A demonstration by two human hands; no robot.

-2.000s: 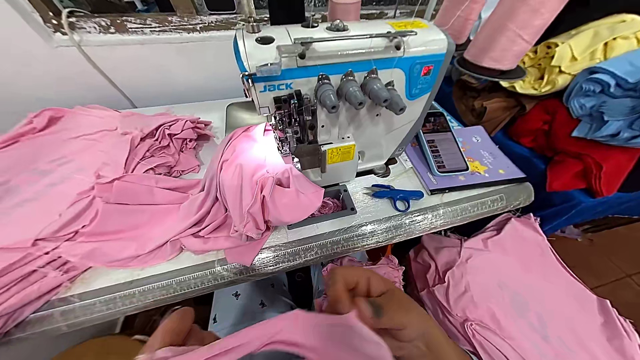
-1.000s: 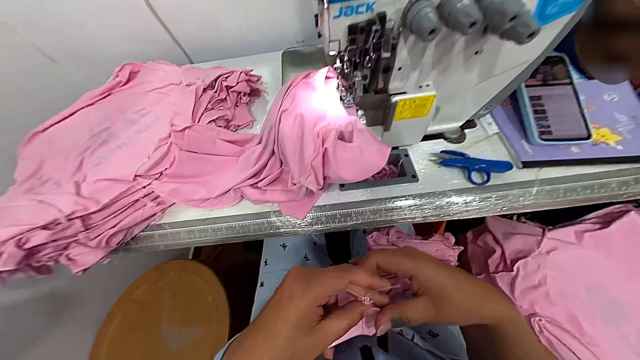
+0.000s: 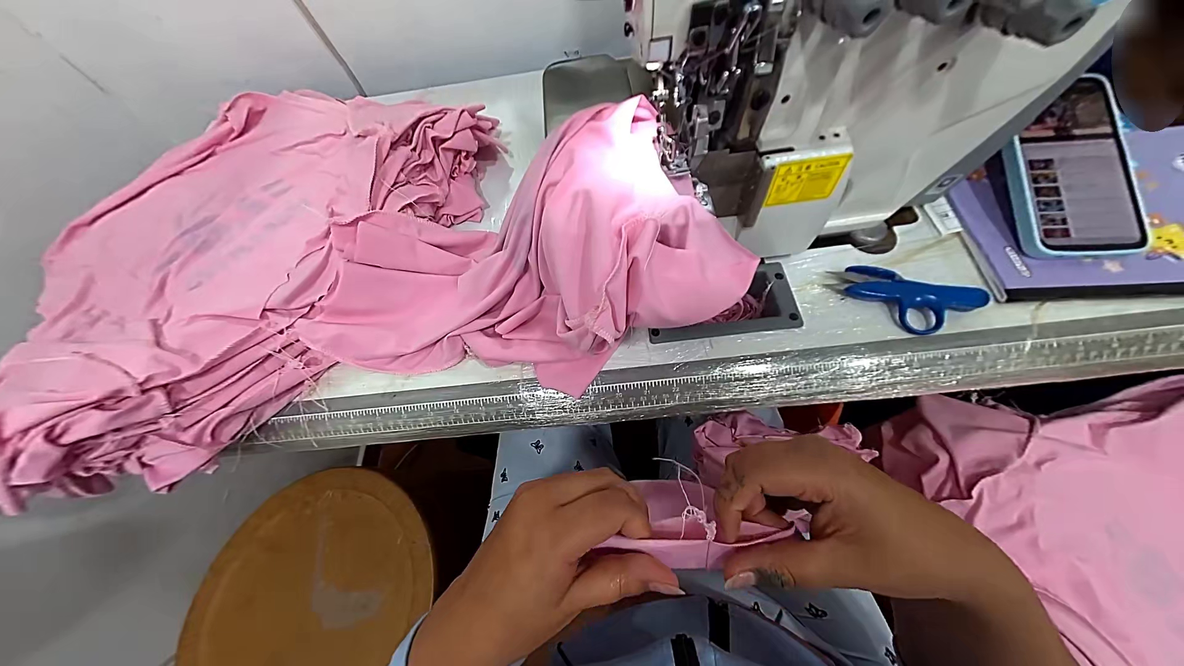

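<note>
Both my hands pinch a folded pink fabric band [image 3: 680, 552] above my lap, its seam and loose threads lying between them. My left hand [image 3: 555, 555] grips it on the left, and my right hand [image 3: 823, 527] on the right, thumbs below the edge. Ahead, a pink garment piece [image 3: 564, 268] lies under the lit needle area of a white overlock sewing machine [image 3: 860, 111]. It joins a heap of pink fabric [image 3: 222, 240] on the left of the table. Blue thread snips [image 3: 911, 296] lie right of the machine's grey-framed opening.
The table edge [image 3: 832, 370] carries a measuring tape under clear wrap. A phone [image 3: 1078, 171] rests on a purple notebook [image 3: 990, 231] at right. More pink fabric [image 3: 1101, 499] hangs at lower right. A round brown stool top [image 3: 314, 573] stands at lower left.
My hands have come together from farther apart on the pink fabric, and now hold its seam stretched between them. The view has tilted down and moved closer to the table.
</note>
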